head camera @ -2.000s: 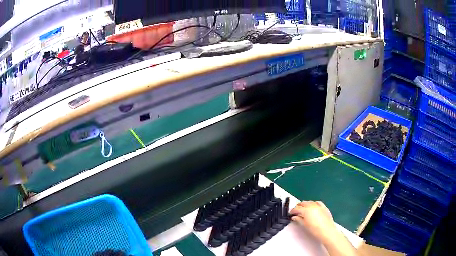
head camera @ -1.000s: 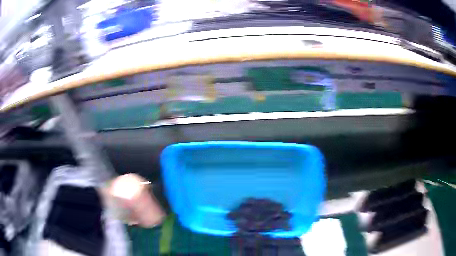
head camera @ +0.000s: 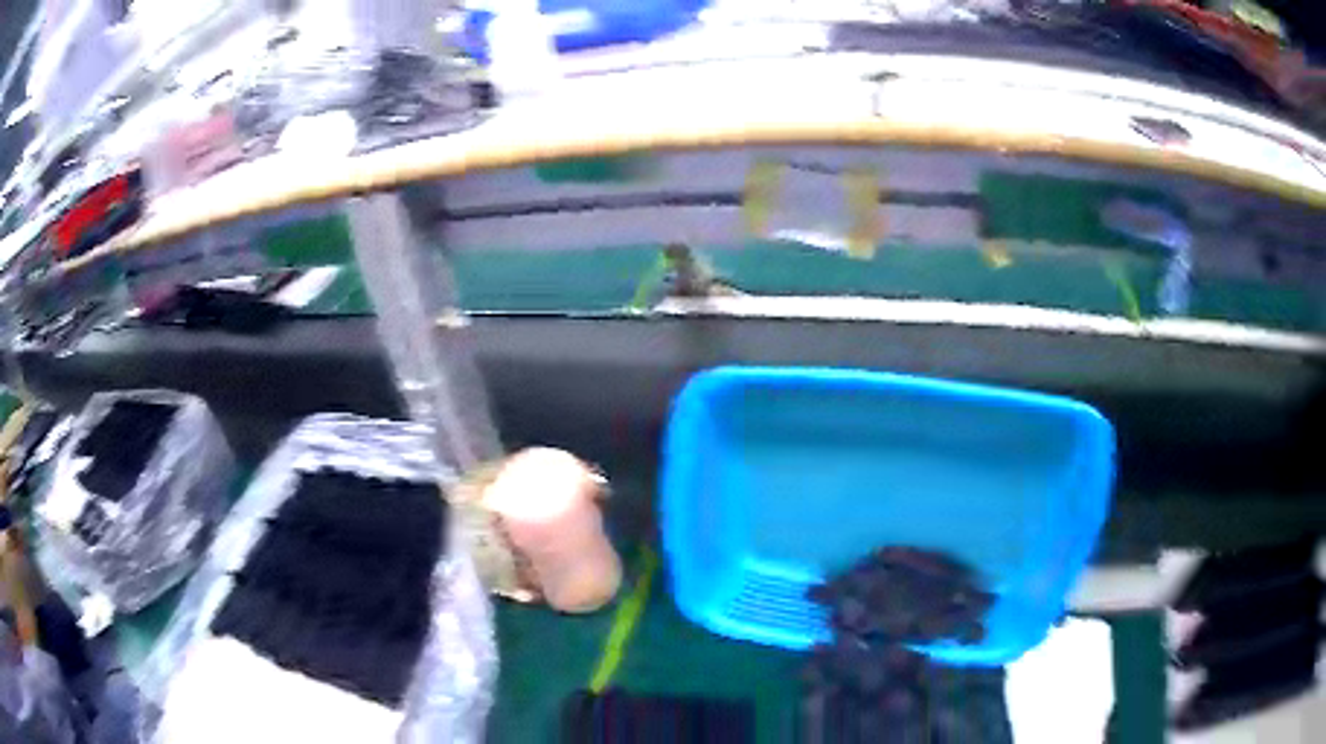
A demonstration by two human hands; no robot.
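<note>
A light blue plastic basket [head camera: 887, 436] stands in front of me, tipped towards me. A heap of small black pieces [head camera: 909, 593] lies at its near edge and spills onto the green mat. Several long black parts [head camera: 662, 720] lie side by side at the bottom edge, blurred. Rows of black assemblies [head camera: 1254, 632] stand on a white sheet at the right edge. A crumpled white cloth [head camera: 1062, 680] lies between the heap and these rows. Neither of my hands is in the picture.
A pink bottle [head camera: 560, 531] stands by a grey post [head camera: 415, 320]. Plastic-lined trays with black parts [head camera: 342, 574] are at left, a smaller bagged one [head camera: 138, 494] beyond. A wood-edged shelf [head camera: 873, 140] crosses above. A black strip [head camera: 582, 385] runs behind the basket.
The view has swung left, so the basket and rows now sit further right and the trays at left show. My right hand, earlier at the rows' end, is out of the picture.
</note>
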